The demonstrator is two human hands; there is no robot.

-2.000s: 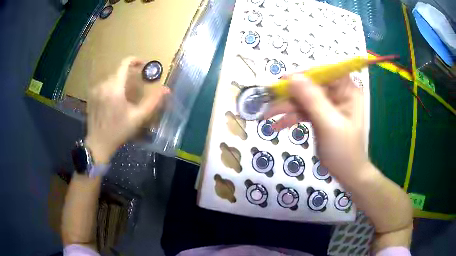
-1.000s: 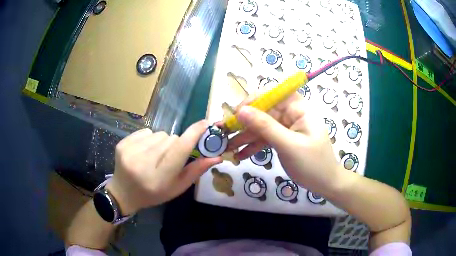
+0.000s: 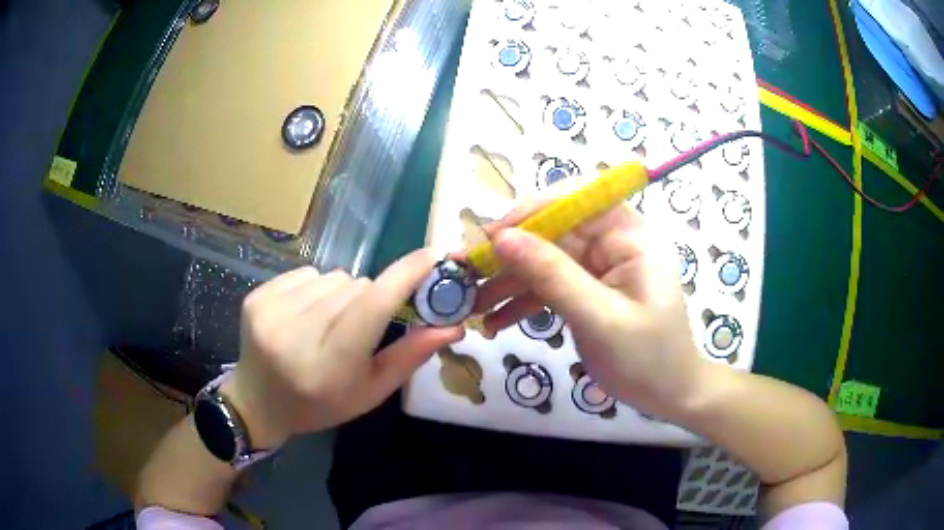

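My left hand (image 3: 326, 336) holds a round speaker unit (image 3: 448, 296) by its edge, between thumb and finger, near the tray's left edge. Its silver ring and grey centre face me. My right hand (image 3: 611, 300) holds the yellow test probe (image 3: 580, 210), its front end at the unit's upper right rim. The exact contact is hidden by the fingers. Red and black wires trail right from the probe's rear. The white foam tray (image 3: 647, 419) lies under my right hand. Many cut-outs hold discs; several in the left column are empty.
Tan cardboard (image 3: 243, 104) at left bears two loose discs, one near its right edge (image 3: 303, 127). Clear plastic trays (image 3: 388, 124) lie beneath it. The green mat (image 3: 807, 248) has yellow and red tape. A blue and white item (image 3: 898, 52) lies at upper right.
My left hand has come from the cardboard to the held unit, leaving a disc there. My right hand moved the probe down-left to the unit. In the last second both hands stay nearly still.
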